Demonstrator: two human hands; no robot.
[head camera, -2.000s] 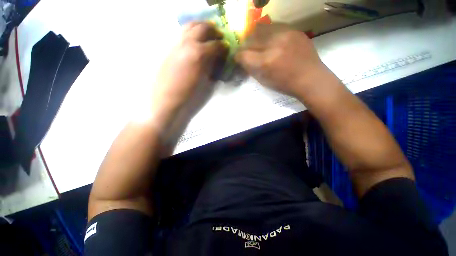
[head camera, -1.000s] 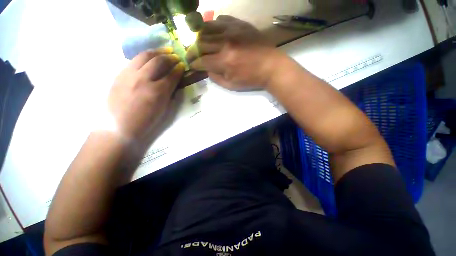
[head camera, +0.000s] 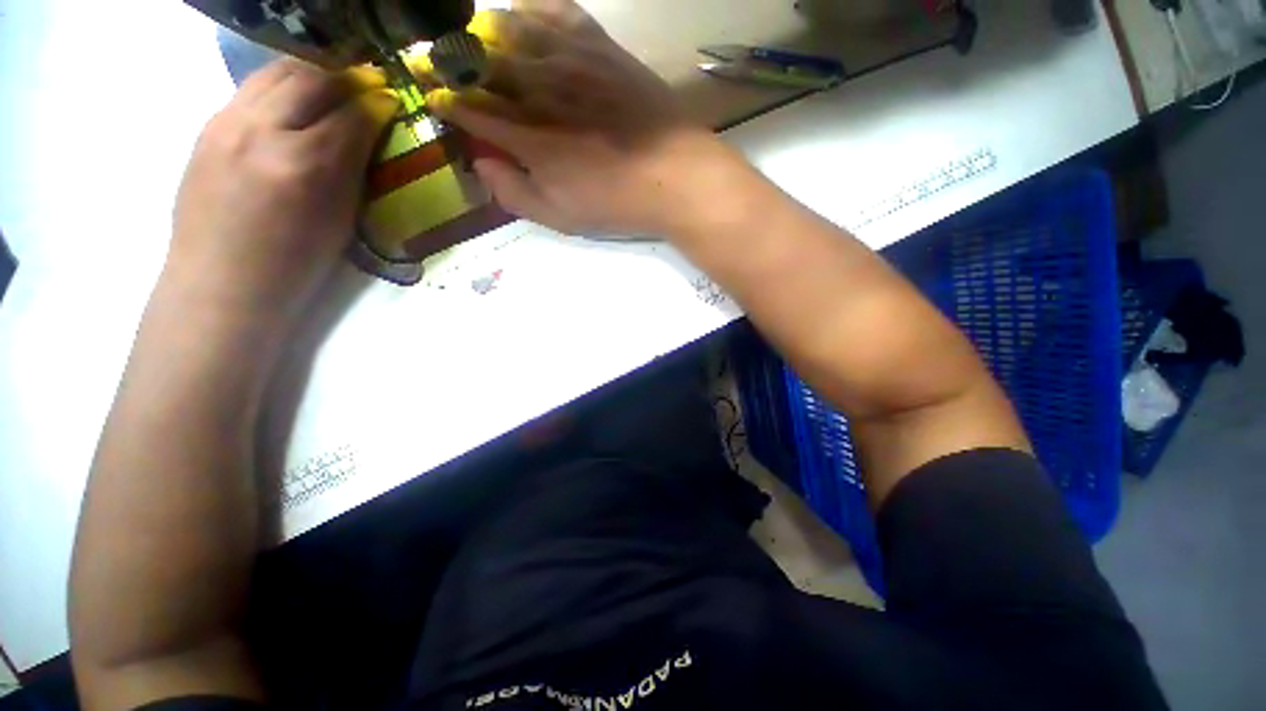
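The dark sewing machine head (head camera: 333, 22) is at the top left, lit yellow-green at the needle and foot (head camera: 417, 100), with a ridged round knob (head camera: 458, 59) beside it. A pale blue-grey panel (head camera: 245, 53) shows above my left hand (head camera: 278, 167), whose fingertips pinch the work left of the needle. A dark curved fabric end (head camera: 385, 264) shows below that hand. My right hand (head camera: 583, 128) is bent close around the right side of the foot and knob; what its fingertips hold is hidden. The yellow-lit plate (head camera: 417, 208) lies below the needle.
A red-brown strip (head camera: 406, 168) crosses the plate between my hands. Thread snips (head camera: 772, 64) lie right of the machine. A printed ruler scale (head camera: 927, 189) marks the white table's front. A blue perforated crate (head camera: 1034, 347) stands below at the right. A small greyish scrap (head camera: 486, 282) lies near the plate.
The view has shifted, so the machine and hands sit further left and up. My hands have drawn apart at the needle, uncovering the yellow-lit plate and red-brown strip. The dark fan of pieces has mostly left view.
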